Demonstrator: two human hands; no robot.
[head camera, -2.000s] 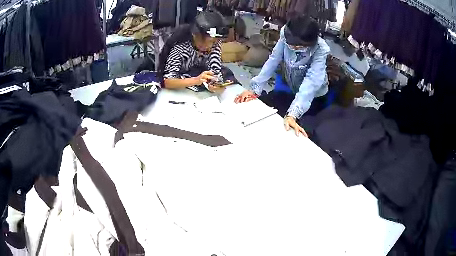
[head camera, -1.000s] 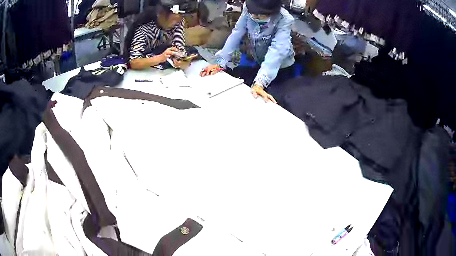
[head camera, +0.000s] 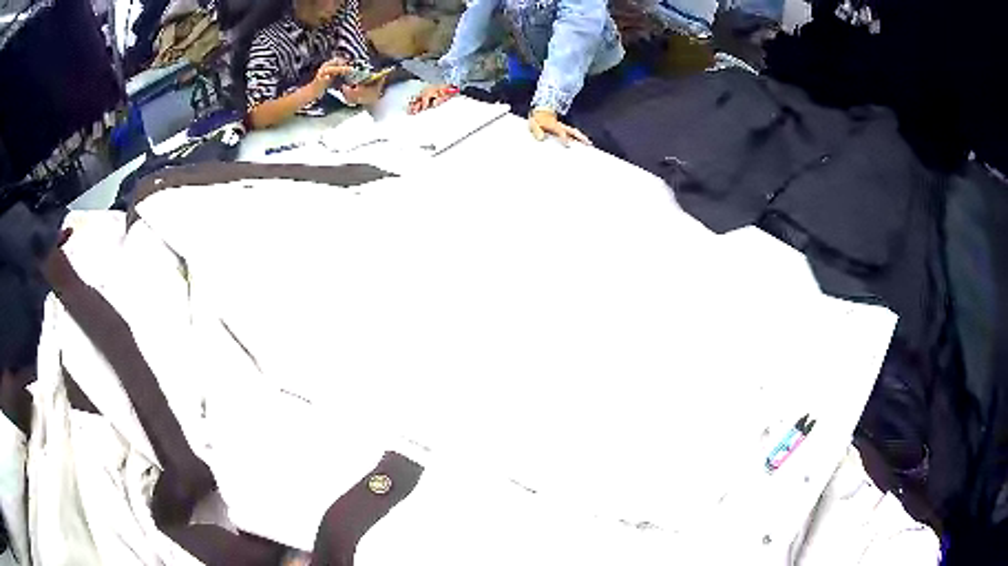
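Overexposed white cloth (head camera: 497, 310) covers the table in front of me. A dark brown waistband (head camera: 124, 343) runs down its left side and curves along the bottom. Its end, with a small round light button (head camera: 379, 483), lies face up near the bottom. Another dark waistband (head camera: 265, 173) lies across the far left. A thin pen with blue, pink and black parts (head camera: 788, 444) lies on the white cloth at the right. A small skin-coloured patch at the bottom edge, by the waistband, may be a fingertip of my left hand. My right hand is not visible.
Two people are at the far side: one in striped sleeves holds a phone (head camera: 370, 77), one in light blue sleeves rests both hands (head camera: 556, 127) by a folded white piece (head camera: 470, 122). Dark garments (head camera: 774, 166) are heaped at the right. Creased white cloth (head camera: 83, 464) lies lower left.
My view has tilted down and turned right, so the scene sits higher and further left. The button end and the pen have come into view since the first frame. The two people keep similar poses.
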